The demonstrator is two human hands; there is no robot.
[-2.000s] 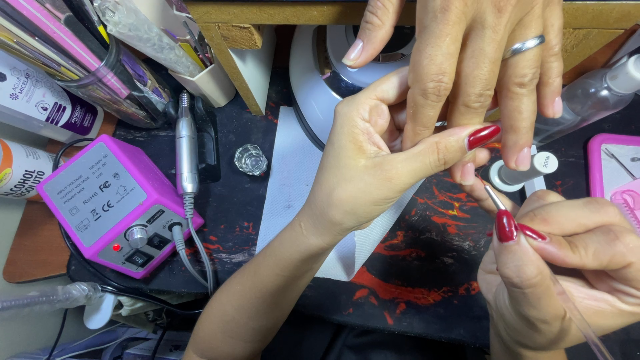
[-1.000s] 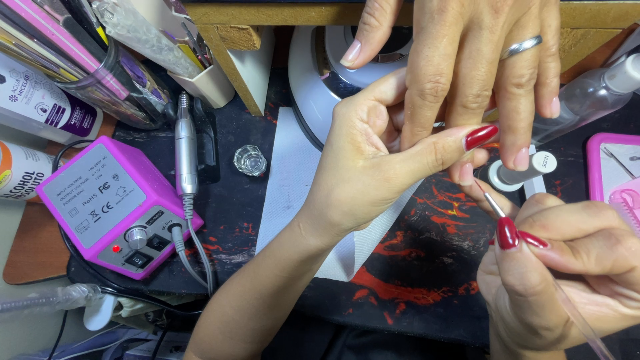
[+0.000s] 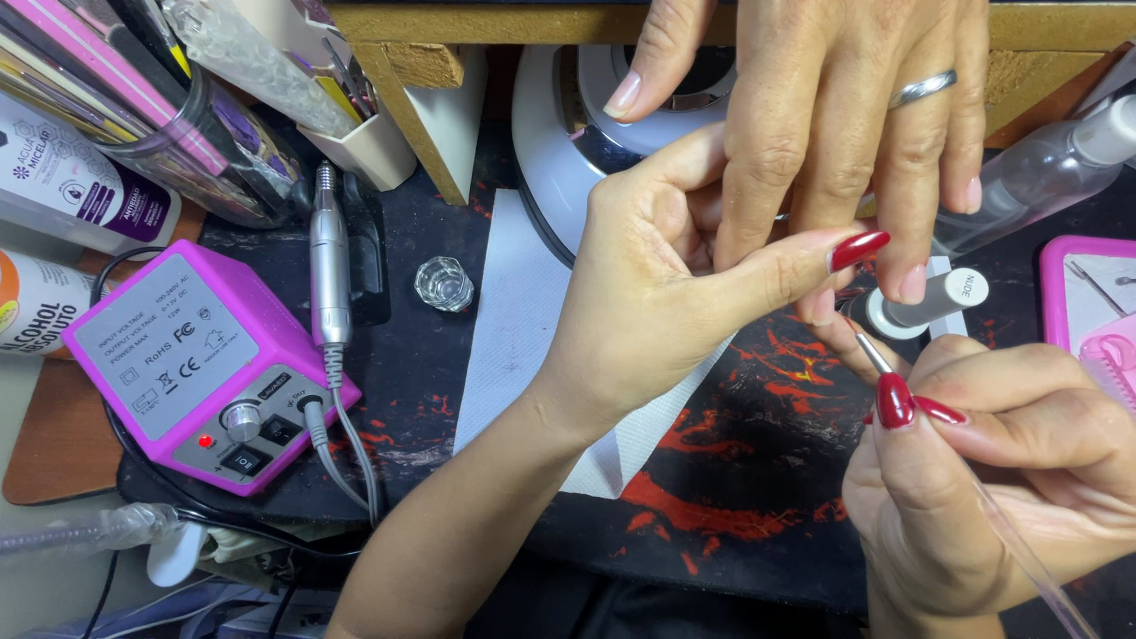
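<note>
From the top edge reaches another person's hand [image 3: 825, 115], palm down, with a silver ring and short nails. My left hand [image 3: 683, 266], with red nails, grips one of its fingers between thumb and fingers. My right hand [image 3: 985, 453] holds a thin nail-art brush [image 3: 1021, 541] with a clear handle and metal ferrule. The brush tip is close beside the fingertip of that person's middle finger region; contact cannot be told. A gray-capped nail polish bottle [image 3: 932, 302] stands just behind the brush tip. Under my left wrist lies a white paper towel [image 3: 510, 346].
At left are a pink nail drill control box [image 3: 204, 355], its silver handpiece [image 3: 330, 266] in a holder, a small glass cup [image 3: 443, 284] and a cup of nail files [image 3: 204, 169]. A white nail lamp [image 3: 559, 133] stands behind. At right are a clear bottle [image 3: 1029, 186] and pink tray [image 3: 1056, 293].
</note>
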